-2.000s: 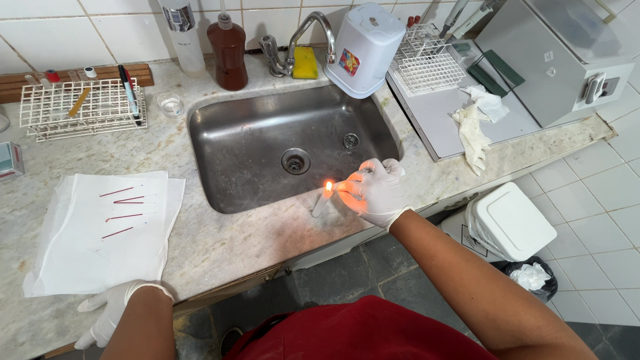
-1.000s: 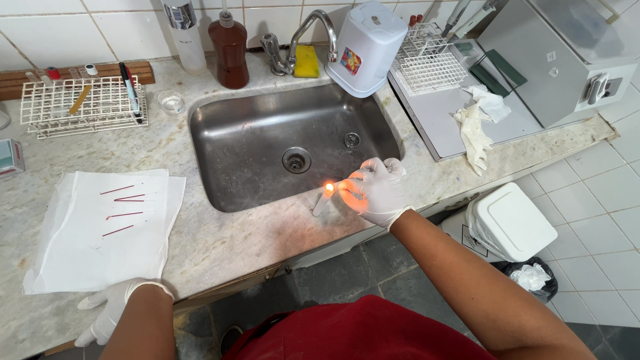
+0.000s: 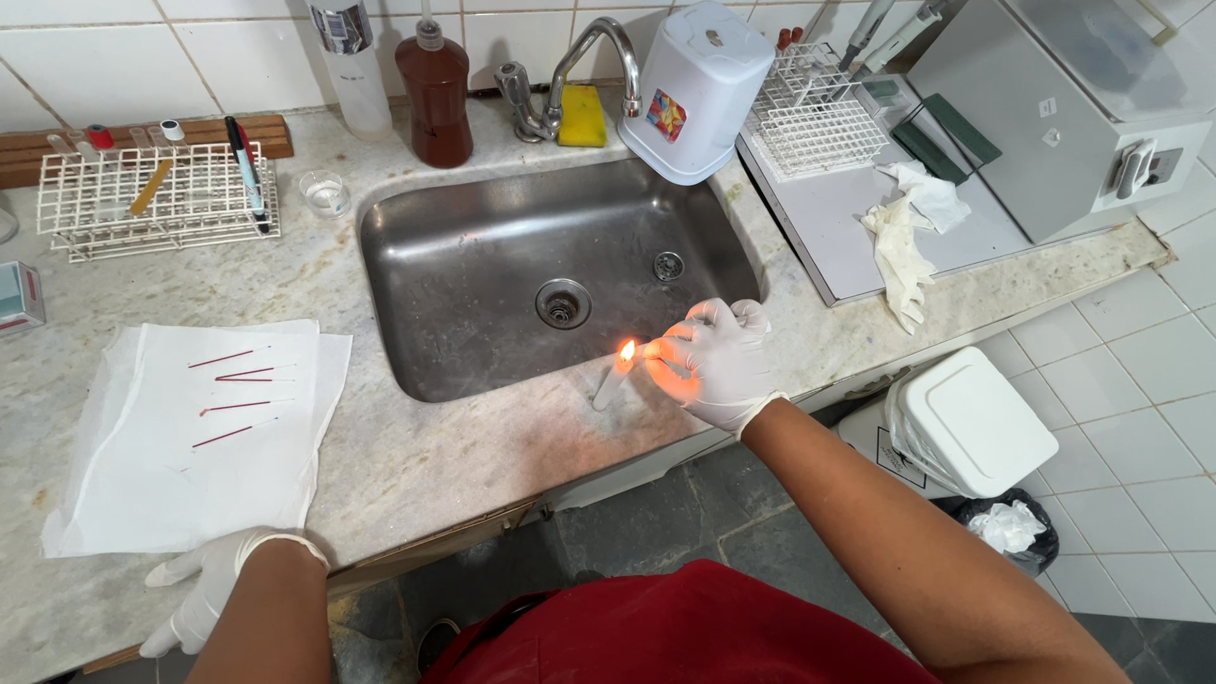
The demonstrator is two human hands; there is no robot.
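A lit white candle [image 3: 611,382] stands on the marble counter at the sink's front edge. Close to the right of its flame is my gloved right hand [image 3: 708,366], with thumb and fingers pinched together; whatever lies between them is too small or hidden to name. My gloved left hand [image 3: 204,589] rests at the counter's front edge, fingers spread, beside the lower edge of the white paper sheets [image 3: 142,494], and holds nothing. Several thin tubes with dark red contents [image 3: 223,359], probably glass capillaries, lie apart on the paper.
Behind the hands is a steel sink [image 3: 475,304] with a faucet [image 3: 598,47]. A wire test tube rack [image 3: 95,209] and small glass dish [image 3: 324,194] stand left. At right are another rack [image 3: 822,138], crumpled gloves [image 3: 898,256], a grey machine [image 3: 1026,114] and a lidded white bin [image 3: 978,418].
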